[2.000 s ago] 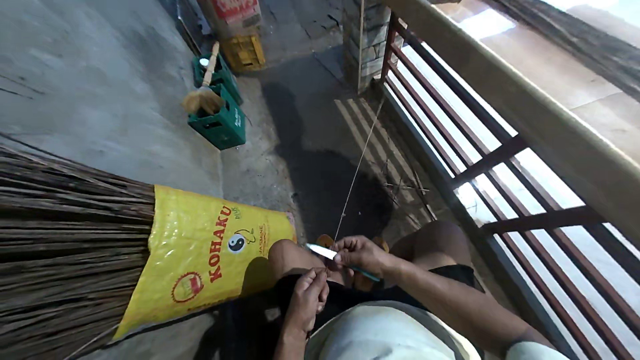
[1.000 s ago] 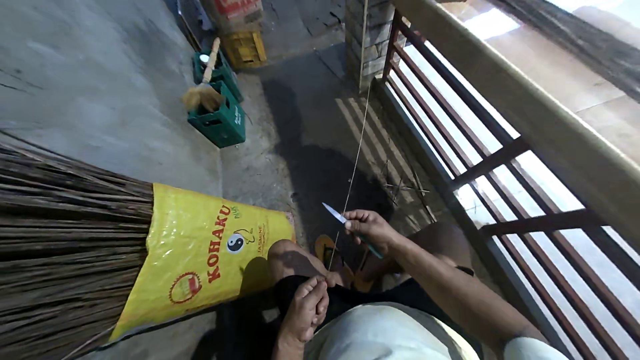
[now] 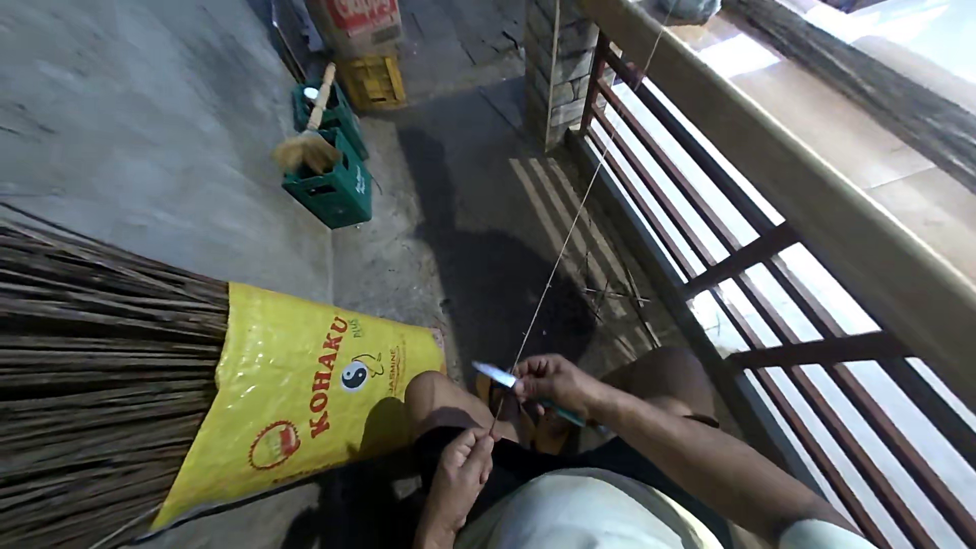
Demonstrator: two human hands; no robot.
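Observation:
My left hand (image 3: 460, 476), near my lap, pinches the lower end of a long thin stick (image 3: 550, 280), perhaps a palm leaf midrib, that slants up and right toward the railing. In my right hand (image 3: 555, 387) is a small knife (image 3: 494, 374) with a green handle, its blade pointing left and lying close to the stick above my left hand. Whether the edge touches the stick I cannot tell. To the left, a yellow plastic rice sack (image 3: 328, 381) lies around one end of a thick bundle of thin brown sticks (image 3: 99, 366).
Against the grey wall stand green plastic crates (image 3: 335, 194) with a brush (image 3: 309, 149) on top. Behind them are a yellow crate (image 3: 374, 80) and a cardboard box (image 3: 354, 27). A railing (image 3: 762, 259) runs along the right. A few stick scraps (image 3: 606, 293) lie on the floor.
The knife blade has come down and left, nearer my left hand. The upper part of the stick now leans further right than before. My left hand stays near my lap.

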